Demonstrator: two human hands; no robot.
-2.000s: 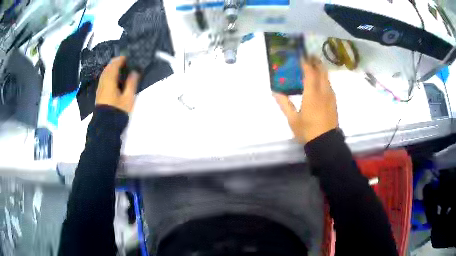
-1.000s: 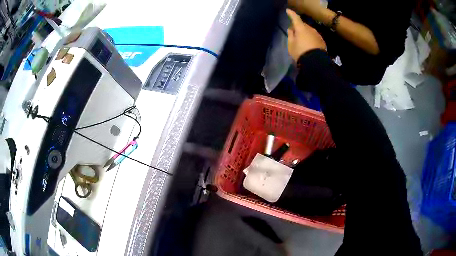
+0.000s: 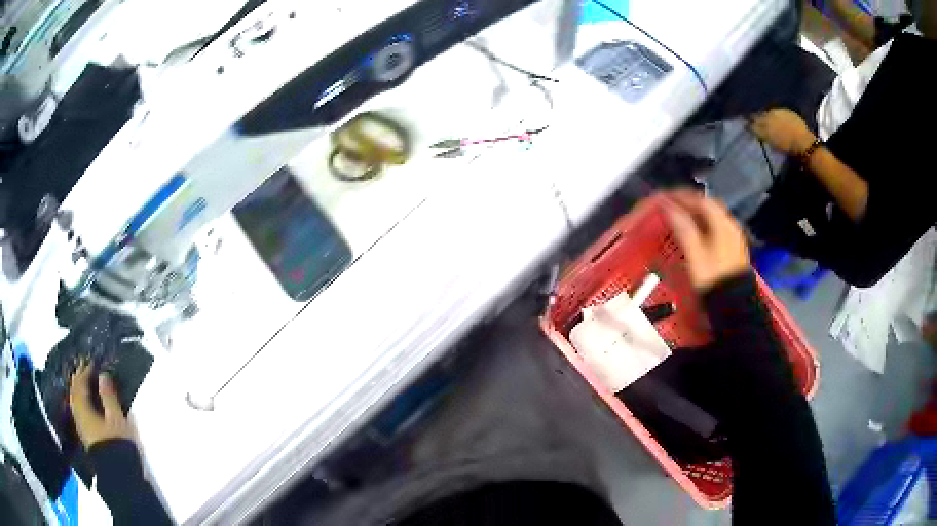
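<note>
My left hand (image 3: pixel 100 409) rests on black textured cut panels (image 3: pixel 128 360) at the lower left of the white table, by the sewing machine's needle area. Whether its fingers grip the cloth cannot be told. My right hand (image 3: pixel 711 245) is blurred and raised over the red plastic basket (image 3: pixel 702 476), fingers apart, with nothing seen in it. The basket holds white paper (image 3: pixel 620 341), a white cylinder and dark cloth. A smartphone (image 3: pixel 295 238) lies on the table beside the machine.
Scissors with yellow-brown handles (image 3: pixel 370 147) and a thin pink-and-blue tool (image 3: pixel 488 140) lie beside the machine (image 3: pixel 390 64). Another person's hand (image 3: pixel 786 134) and dark sleeve are at the upper right. A blue basket (image 3: pixel 892 488) stands on the floor, lower right.
The view has swung back left from the basket, so my left hand and the black panels show again. My right hand has moved away from the other person's hands to above the basket.
</note>
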